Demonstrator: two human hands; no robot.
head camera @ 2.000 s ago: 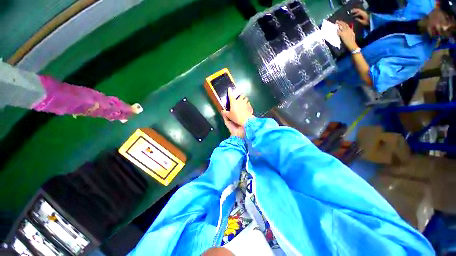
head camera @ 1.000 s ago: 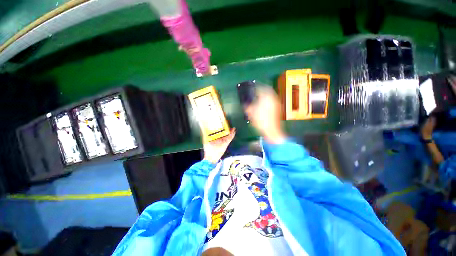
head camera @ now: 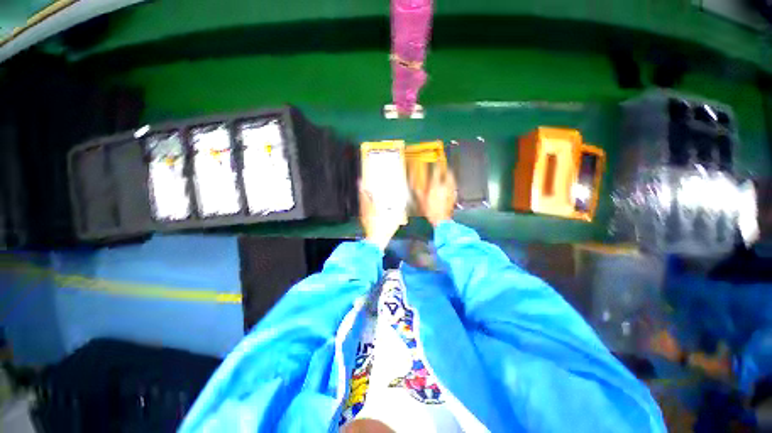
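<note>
My left hand grips the lower end of an orange-framed piece with a bright white part in it. My right hand is beside it, on the lower part of a second orange block; the fingers are blurred and hide much of that block. The two orange pieces lie side by side. A dark grey flat plate lies on the green bench just right of my right hand.
At right stand an orange block with a slot and an orange frame with a dark panel. Beyond are stacked clear trays. At left, black trays hold bright white parts. A pink-wrapped arm hangs above.
The view has swung left and levelled. My right hand has gone from the dark plate to the orange block beside my left hand. The white-part frame and that block now show as two separate pieces.
</note>
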